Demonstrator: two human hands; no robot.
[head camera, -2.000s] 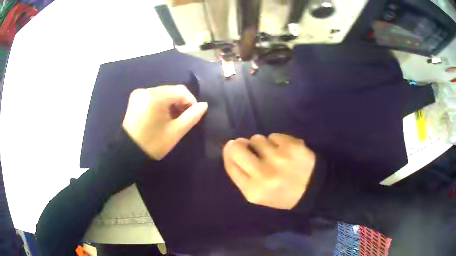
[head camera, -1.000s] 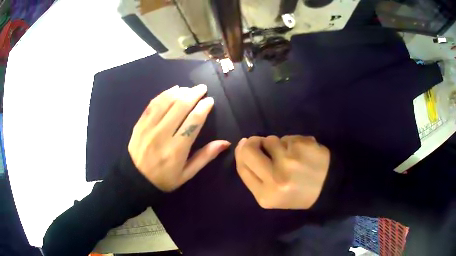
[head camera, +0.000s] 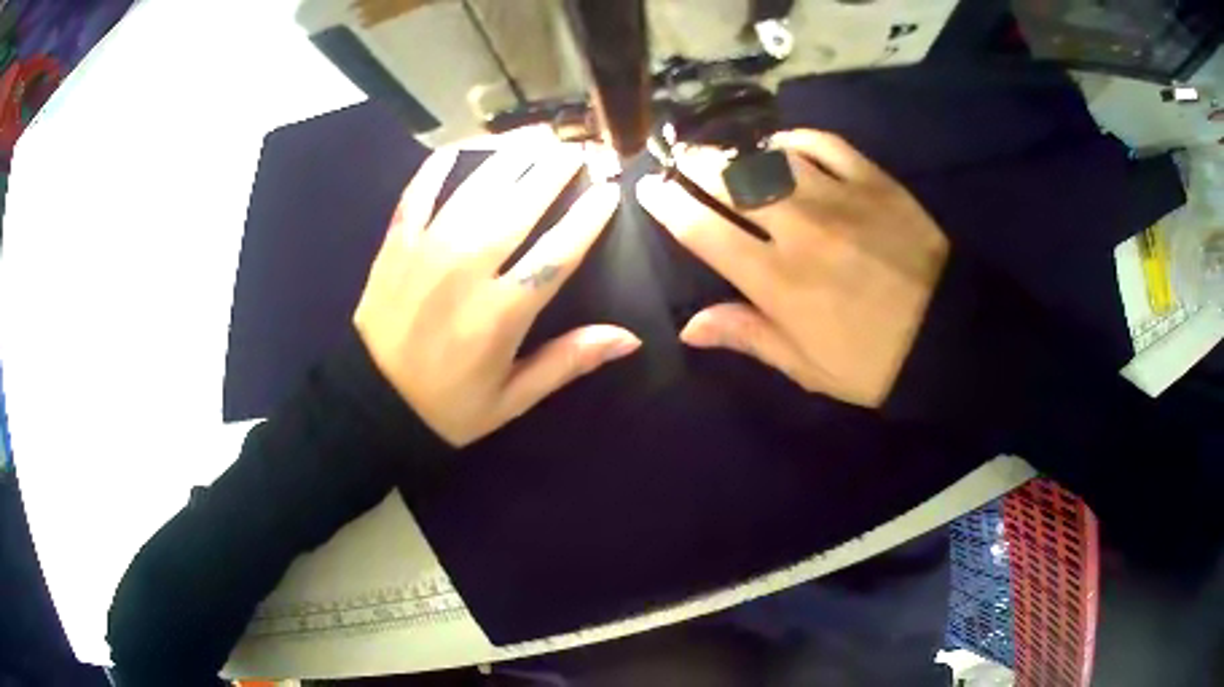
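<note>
A large dark purple garment panel lies flat on the white sewing table, under the machine head. My left hand lies flat on it with fingers spread, its fingertips just left of the presser foot. My right hand lies on the panel to the right, fingers apart, index fingertip close to the foot. Both thumbs point at each other with a gap between. The small dark block of the machine overlaps my right hand. The needle tip and the cloth under the fingers cannot be made out in the glare.
The cream-white machine head spans the top. A ruler scale runs along the table's front edge. A yellow tool lies by a crumpled clear bag at the right. Blue and red lattice crates stand below the table.
My right hand has moved up from the lower cloth and opened from a curled pose. My left hand has moved slightly up beside the foot. The panel's front edge now shows on the table.
</note>
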